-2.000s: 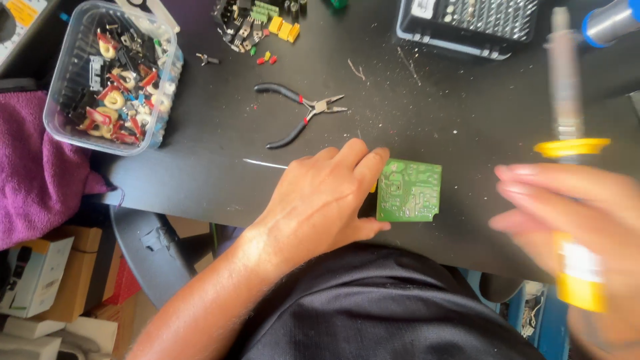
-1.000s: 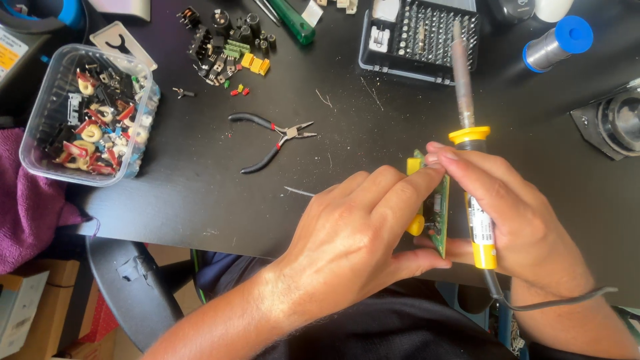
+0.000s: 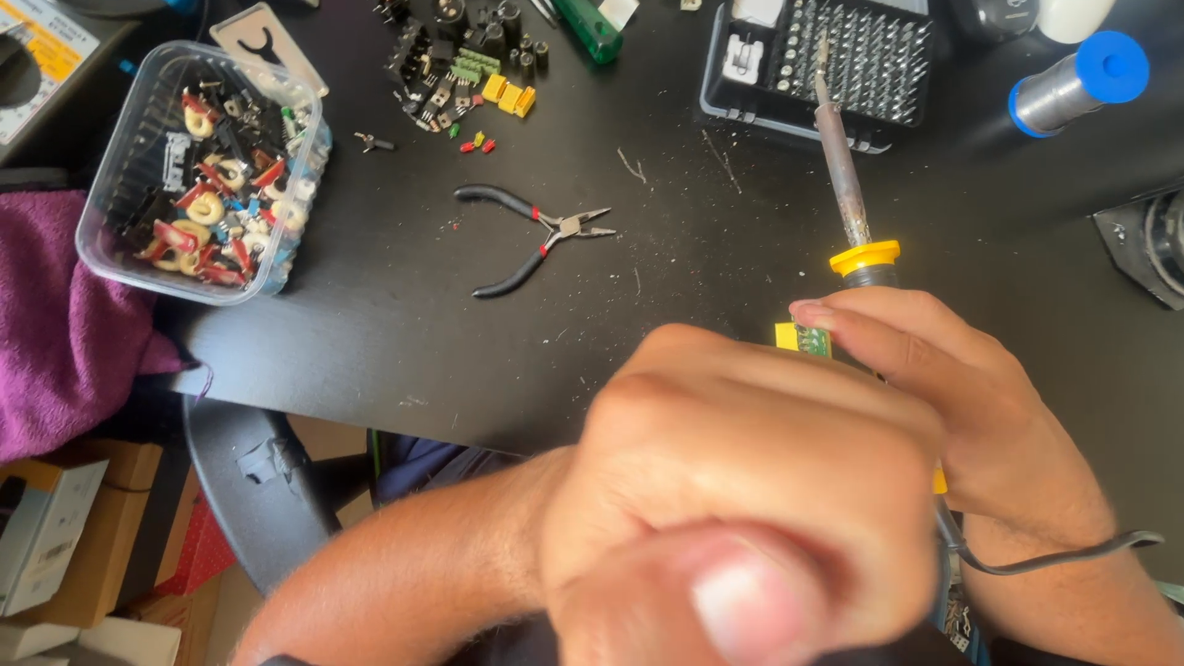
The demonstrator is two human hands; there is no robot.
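My left hand (image 3: 740, 481) is raised close to the camera, and its fingertips are mostly hidden, so what it grips cannot be seen. Behind it a corner of the green circuit board (image 3: 814, 341) with a yellow component shows at the fingertips of my right hand (image 3: 962, 379). That hand also holds a soldering iron (image 3: 844, 176), its tip pointing up and away over the bit set. Long-nose pliers (image 3: 546, 236) with black handles lie spread on the black desk, left of the hands.
A clear plastic tub (image 3: 199, 176) of salvaged components stands at the left. Loose parts (image 3: 453, 65) lie at the top, near a green-handled tool (image 3: 592, 32). A screwdriver bit set (image 3: 832, 65) and a solder spool (image 3: 1078, 83) are at the upper right. The iron's cable (image 3: 1045, 561) loops by the right wrist.
The right hand with the soldering iron has come from the right to the board. The board, flat under the left hand two seconds ago, is now tilted up. The left hand has risen toward the camera.
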